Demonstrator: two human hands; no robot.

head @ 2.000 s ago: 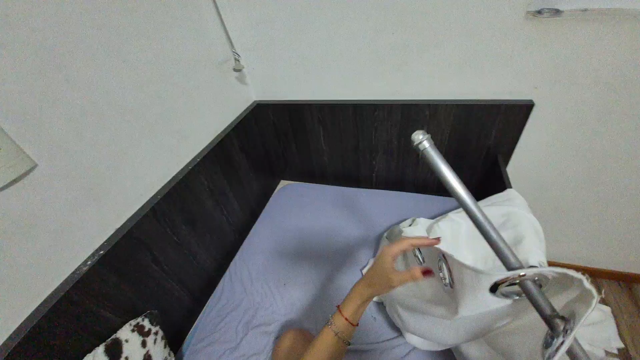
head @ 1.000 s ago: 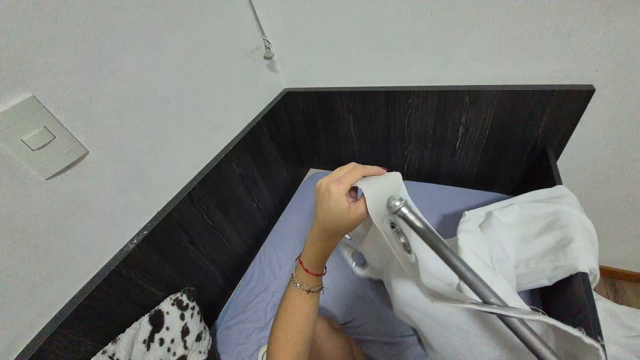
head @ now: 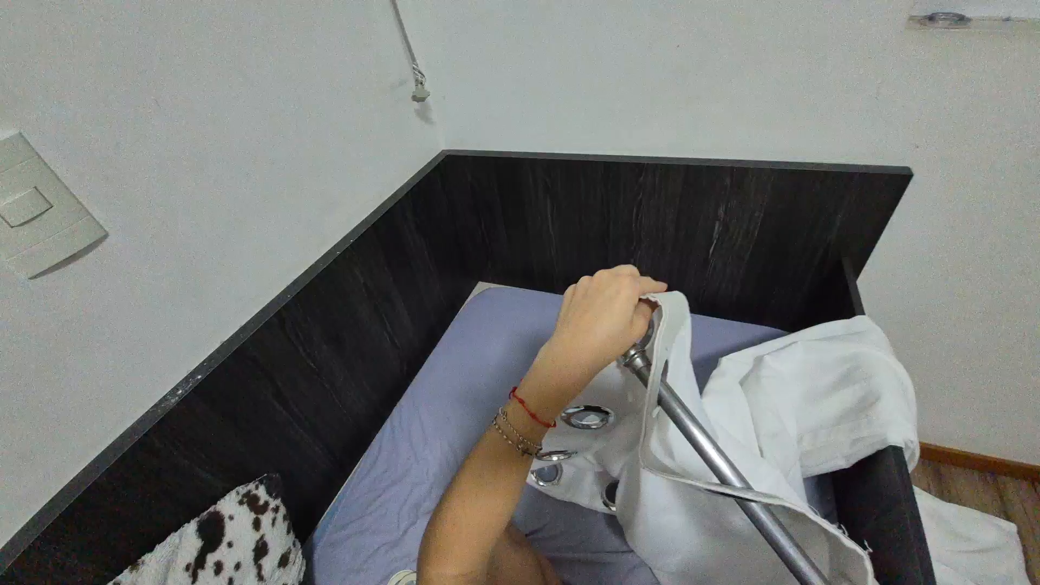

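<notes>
My left hand point(head: 605, 317), with a red string and chain bracelets at the wrist, grips the top edge of a white curtain point(head: 674, 333). Beside the fingers is the capped end of a metal curtain rod point(head: 707, 439), which slants down to the lower right through the curtain's folds. Whether the tip passes through the eyelet by my hand is hidden. Several metal eyelets, one a ring point(head: 587, 417) near my wrist, show in the cloth below. More of the curtain lies bunched at the right. My right hand is out of view.
A mattress with a lilac sheet point(head: 431, 414) lies inside a dark wooden bed frame point(head: 650, 219) in the wall corner. A spotted black-and-white cushion point(head: 231, 536) sits at lower left. The frame's dark side board point(head: 886, 504) stands at right. A light switch point(head: 32, 207) is on the left wall.
My left hand, apart from the cloth two seconds ago, has closed on the curtain's edge. The rod's end, bare and in plain sight before, is now close by my fingers and partly covered.
</notes>
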